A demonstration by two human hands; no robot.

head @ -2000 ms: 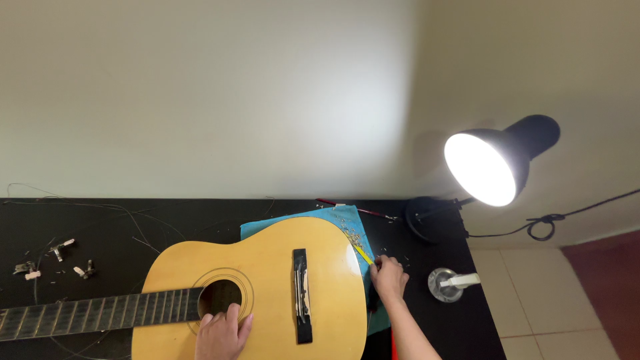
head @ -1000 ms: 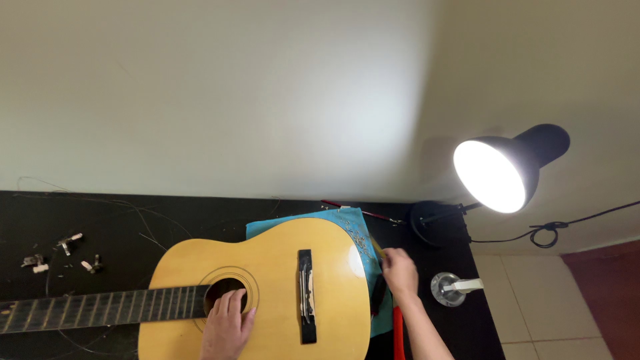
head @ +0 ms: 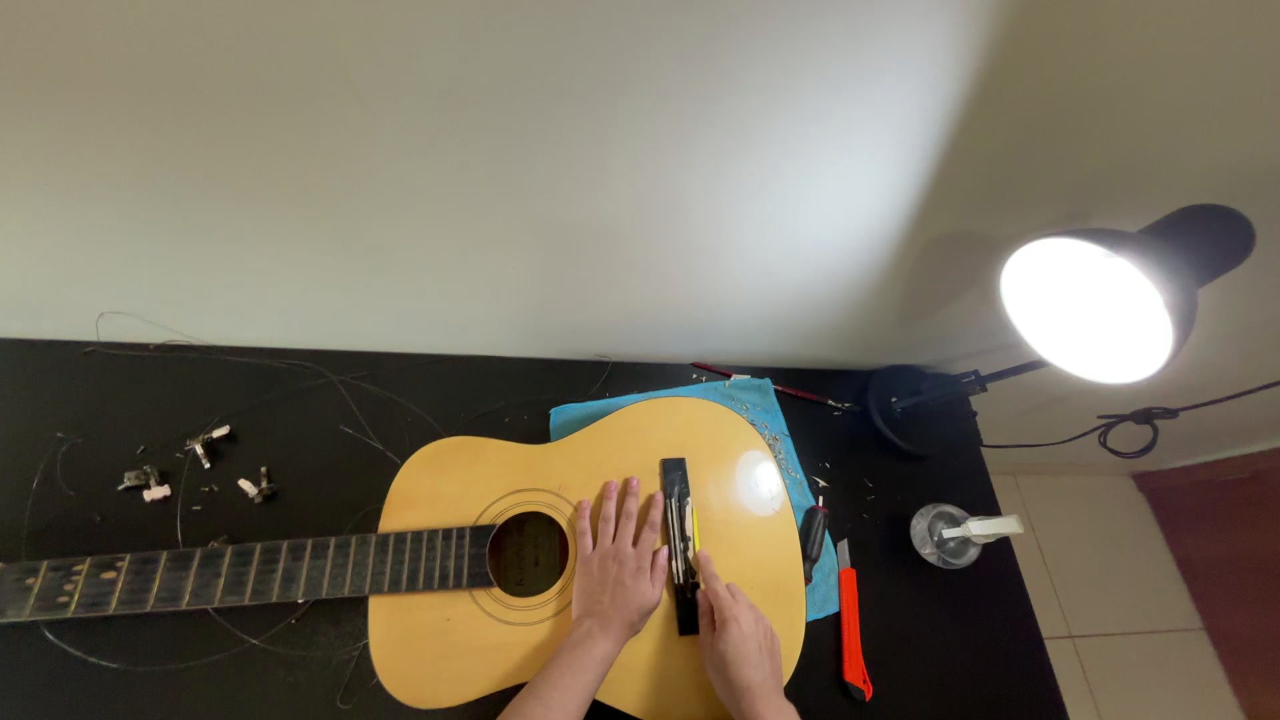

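Note:
An acoustic guitar without strings [head: 620, 450] lies face up, its black bridge [head: 676, 480] marked by pale streaks. My left hand [head: 620, 565] rests flat on the soundboard, fingers spread, between the soundhole [head: 528, 555] and the bridge. At the bridge's right side, my right hand [head: 738, 635] grips a small yellow tool [head: 694, 525], its index finger stretched along it; the tool's exact kind cannot be told. A blue cloth [head: 785, 430] strewn with pale shavings is under the guitar body.
Right of the guitar lie a screwdriver [head: 815, 535] and a red utility knife [head: 852, 630]. A lit desk lamp [head: 1100, 300] and a spray bottle [head: 945, 535] stand at the right. Tuning machines [head: 257, 487] and loose strings [head: 345, 395] lie left; a thin red tool [head: 790, 390] lies near the wall.
My right hand has moved left from the cloth's edge to the bridge, with the yellow tool. My left hand has moved from the soundhole toward the bridge and lies flatter.

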